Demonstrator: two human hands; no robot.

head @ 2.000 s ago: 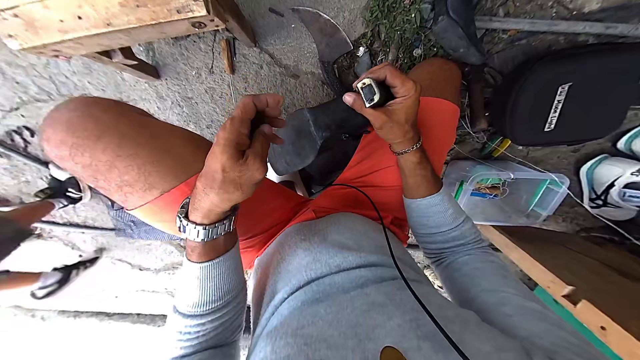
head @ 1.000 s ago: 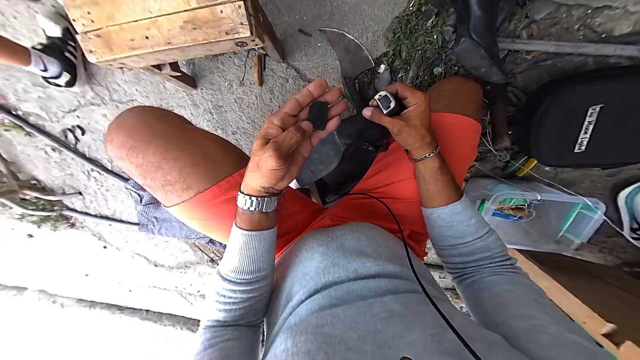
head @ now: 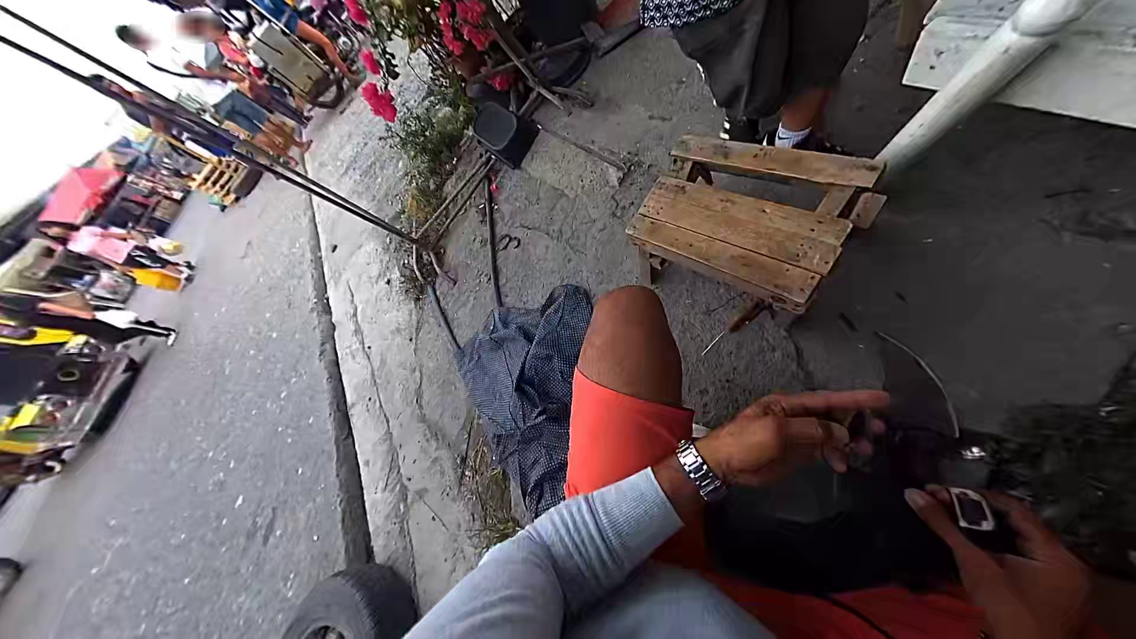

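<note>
My left hand (head: 803,435), with a metal-band watch at its wrist, holds a small dark piece (head: 859,428) between thumb and fingers; blur hides its details. Lower right, my right hand (head: 1021,541) is closed around a dark object with a pale-rimmed end (head: 973,510). A large black item (head: 799,524) lies across my lap under both hands, its outline lost in shadow. Beyond the hands, a curved blade (head: 923,377) is on the ground.
A low wooden bench (head: 741,235) stands ahead, with a wooden-handled pointed tool (head: 744,318) beside it. Dark patterned cloth (head: 524,364) lies left of my knee. A tire (head: 355,608) is at the bottom. Further off are a person's legs (head: 799,71), flowering plants and a street with people.
The view has swung far to the left, toward the street. My left hand, earlier open with the small dark piece on its fingers, has turned over. My right hand keeps its hold.
</note>
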